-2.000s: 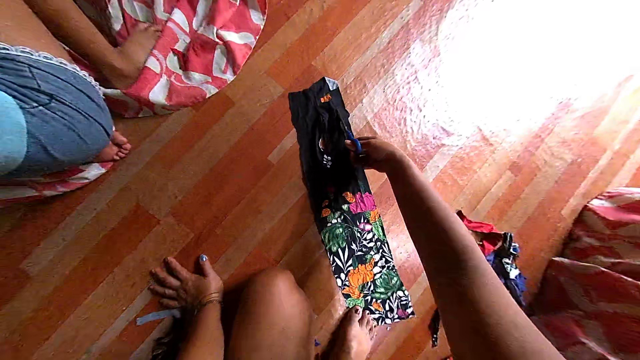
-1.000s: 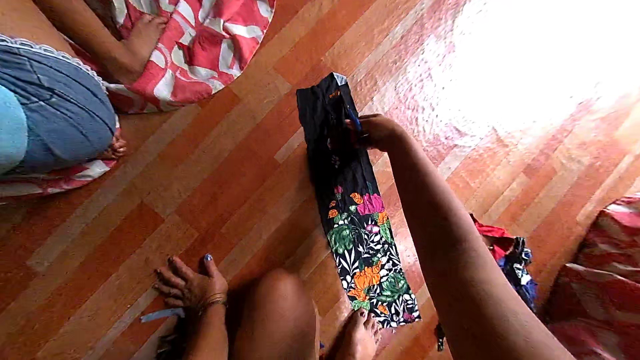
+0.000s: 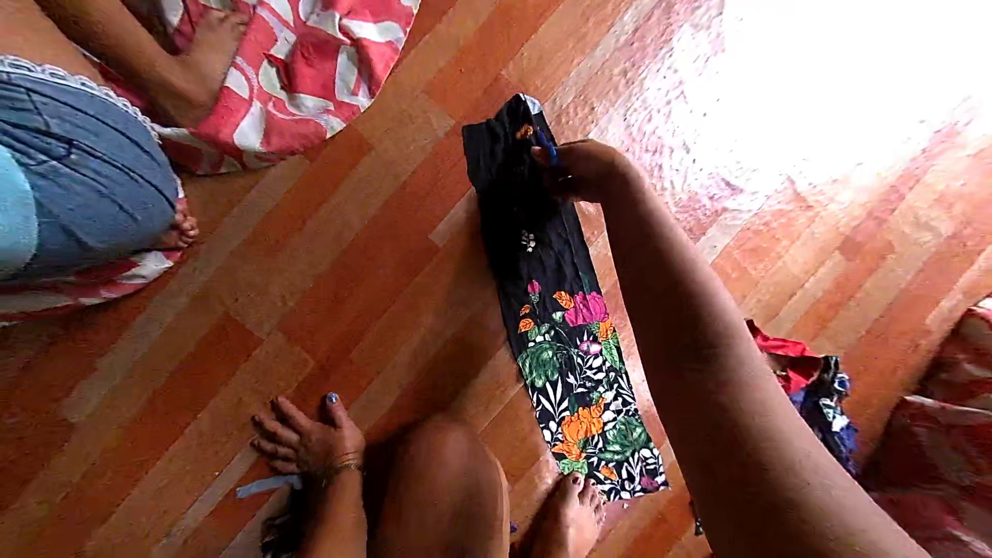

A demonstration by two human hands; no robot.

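Observation:
A long strip of black fabric with orange, pink, green and white flowers lies on the wood-patterned floor. My right hand is at its far part, closed on blue-handled scissors; the blades are hidden in the dark cloth. My bare foot touches the near end of the fabric. My left hand rests on the floor at the lower left with its fingers spread, holding nothing. A light blue strip lies beside its wrist.
Another person in denim shorts sits at the upper left by a red and white patterned cloth. Red and dark fabric scraps lie right of my right arm. A red cloth-covered thing stands at the right edge.
My right hand with the scissors has shifted slightly along the far part of the fabric. My left hand stays on the floor.

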